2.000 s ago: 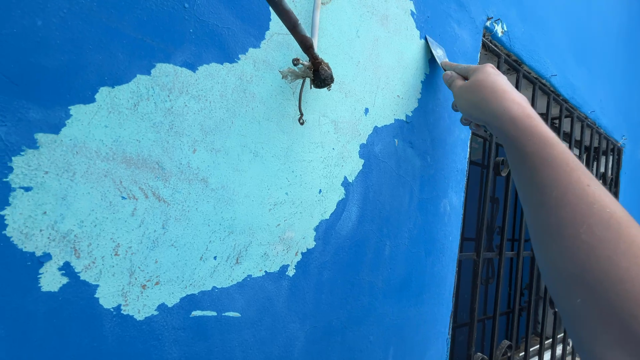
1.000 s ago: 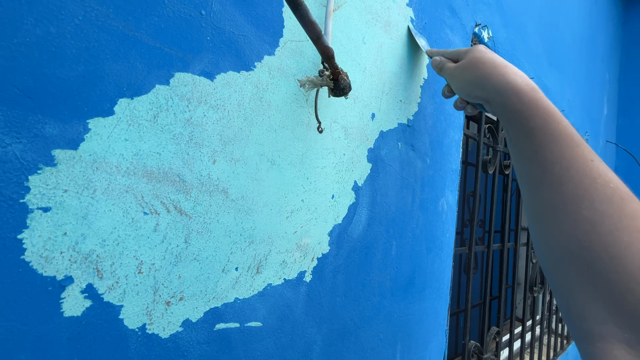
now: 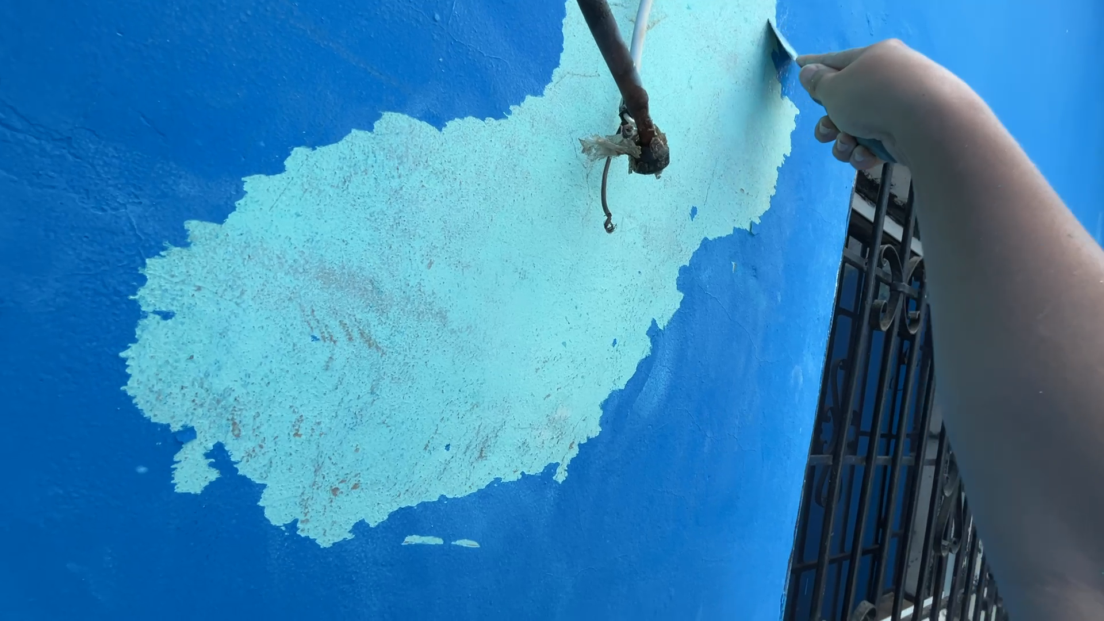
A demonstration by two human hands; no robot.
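My right hand (image 3: pixel 871 99) grips the handle of a putty knife (image 3: pixel 781 50) at the upper right, and its metal blade lies at the right edge of the bared patch. That large ragged patch of pale turquoise paint (image 3: pixel 448 302) spreads across the blue painted wall (image 3: pixel 673 517). Most of the handle is hidden inside my fingers. My left hand is out of view.
A rusty metal pipe (image 3: pixel 617 56) juts in from the top, with a frayed end and a hooked wire (image 3: pixel 606 194) hanging there. Beside it runs a pale thin pipe (image 3: pixel 640 30). A black wrought-iron window grille (image 3: pixel 862 414) stands at the lower right, under my forearm.
The putty knife's blade has gone from the blue paint beside the patch onto the patch's right edge. My right hand stays closed on the handle. The view has shifted a little.
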